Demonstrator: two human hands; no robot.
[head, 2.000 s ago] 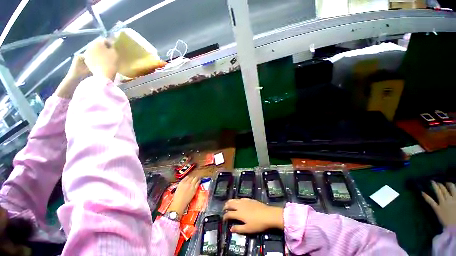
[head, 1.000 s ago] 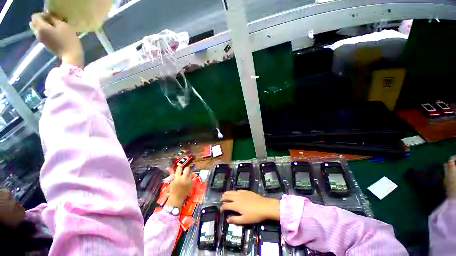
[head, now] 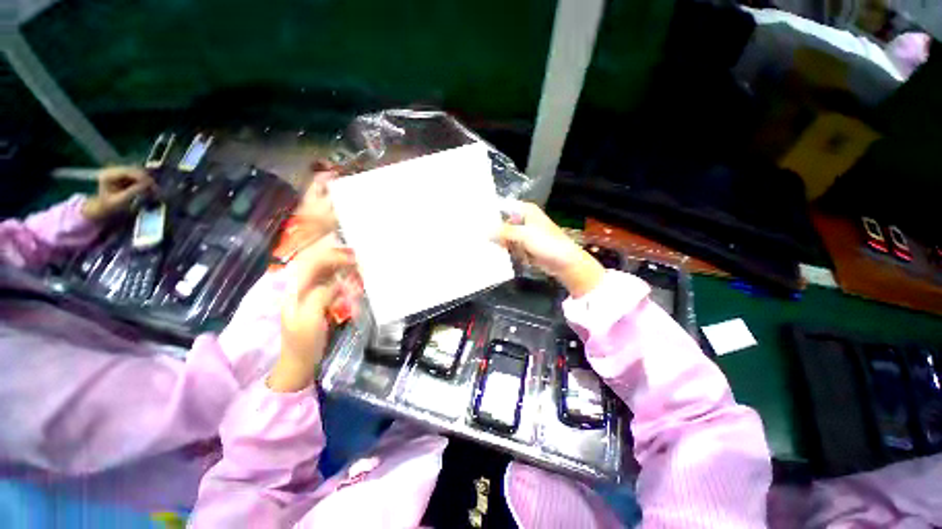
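Observation:
A white square sheet (head: 424, 232) is held up over the clear blister tray (head: 444, 405), in front of a crumpled clear plastic bag (head: 398, 129). My right hand (head: 539, 243) grips the sheet's right edge. My left hand (head: 318, 300) is raised beside its lower left edge, fingers bent; blur hides whether it holds anything. Dark phones lie in the tray pockets, such as one with a pale lower part (head: 503, 384) in the front row. The sheet hides most of the back row.
On the left, a neighbour's hand (head: 124, 188) is at another tray (head: 181, 300) with phones. Orange-red pieces (head: 296, 238) lie between the trays. A small white card (head: 729, 336) lies on the green mat, left of a black tray (head: 826, 398). A grey post (head: 563, 88) stands behind.
The view has tilted down. My left hand has come down from high at the left, and the sheet is now over the tray. My right hand has left the tray's phones and taken the sheet.

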